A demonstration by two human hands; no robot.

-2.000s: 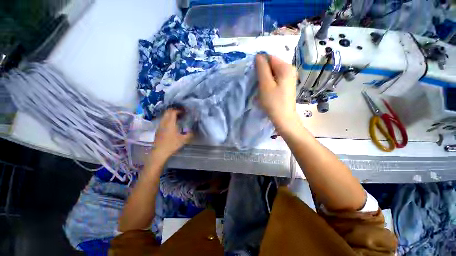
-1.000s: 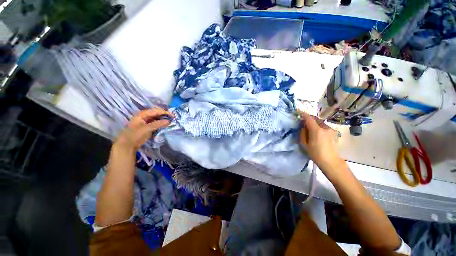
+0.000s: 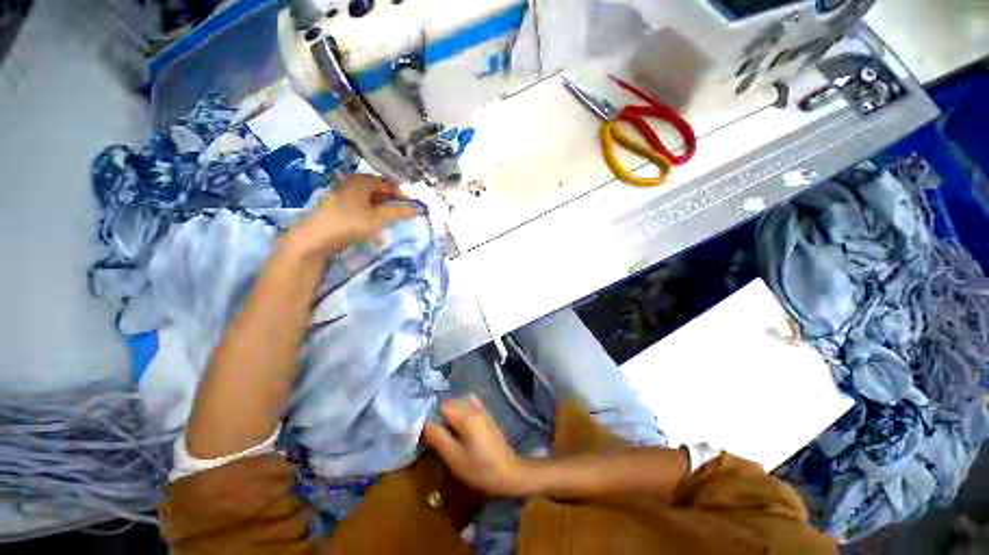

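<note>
The pale blue garment (image 3: 369, 336) lies left of the needle and drapes over the table's front edge toward the lap. Its dark blue floral part (image 3: 184, 163) is bunched behind it. My left hand (image 3: 363, 211) grips the garment's edge close to the presser foot (image 3: 439, 163) of the white sewing machine (image 3: 477, 33). My right hand (image 3: 472, 439) pinches the lower end of the same edge near my lap. The edge runs in a line between both hands. A thin pale tie (image 3: 499, 352) hangs over the table's front edge beside it.
Scissors (image 3: 647, 141) with yellow and red handles lie on the machine bed. Pale strands (image 3: 65, 455) lie at the lower left. A white sheet (image 3: 737, 374) is under the table edge. A crumpled blue heap (image 3: 857, 282) is at the right.
The view has swung toward the right. The garment, before held spread with its shirred band across the table, now has its edge at the needle. My right hand has moved down to the lap.
</note>
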